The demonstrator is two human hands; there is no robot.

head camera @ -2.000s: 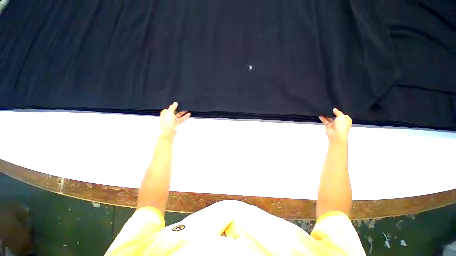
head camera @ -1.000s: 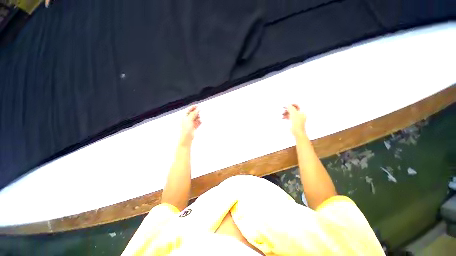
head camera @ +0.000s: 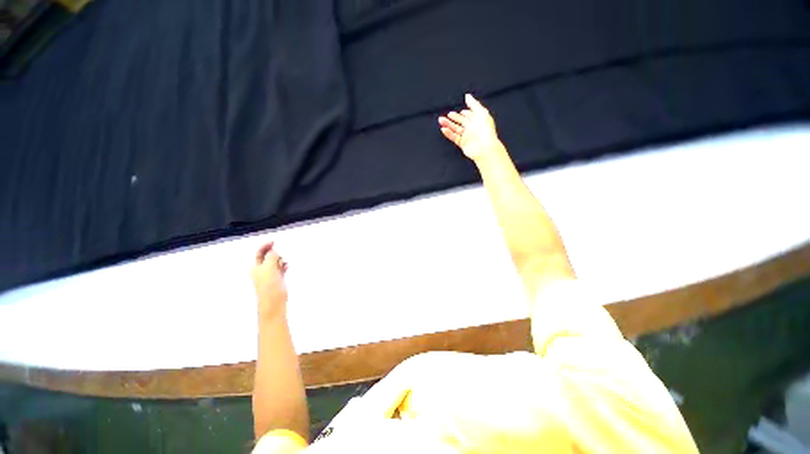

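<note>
A black fabric ply (head camera: 169, 133) covers the left and middle of the lay, with loose folds and a turned, wavy edge near the middle. The flat fabric stack (head camera: 568, 124) shows to its right, with a thin line running along it. My left hand (head camera: 271, 264) is over the white underlay paper (head camera: 400, 275), just below the fabric edge, fingers partly curled and holding nothing. My right hand (head camera: 470, 129) is over the stack right of the fold, fingers apart and empty. Whether it touches the fabric I cannot tell.
The brown wooden table edge (head camera: 462, 340) curves along the near side, in front of my body. The green floor (head camera: 737, 328) shows beyond it, with pale scraps and a blurred grey-white object at the lower right. Blurred yellowish and dark things are at the top left.
My hands have left the fabric edge they were at. The view has shifted along the table to the right. My right hand has moved forward from over the paper to over the fabric.
</note>
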